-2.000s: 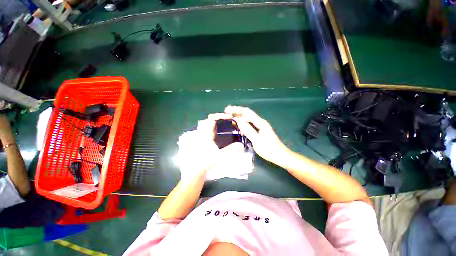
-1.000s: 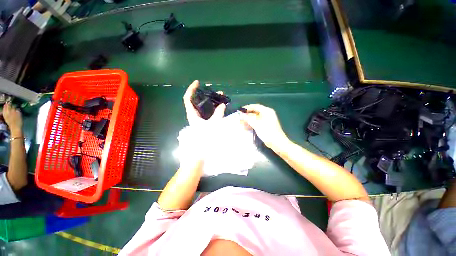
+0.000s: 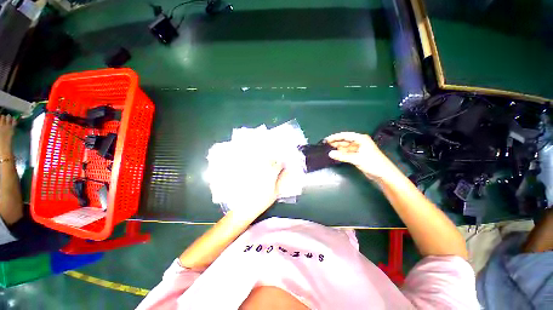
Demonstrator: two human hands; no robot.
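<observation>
A white shiny pile of sheets or plastic bags (image 3: 242, 160) lies on the green bench in front of me. My left hand (image 3: 267, 187) rests over the pile's lower right part; glare washes it out, so whether it grips a sheet is hidden. My right hand (image 3: 355, 151) is just right of the pile, its fingers on a black power adapter (image 3: 318, 157) beside the pile's right edge. A tangled heap of black adapters and cords (image 3: 473, 151) lies further right.
A red plastic basket (image 3: 142, 130) with several black adapters stands at the left. Across the belt are a corded adapter (image 3: 164, 28) and another black block (image 3: 117, 57). A wood-edged frame (image 3: 429, 42) is at the upper right. Other people's arms show at both sides.
My left hand has gone from holding the adapter up to lying low over the white pile. The adapter is now at my right hand, which has moved right. The view has shifted slightly.
</observation>
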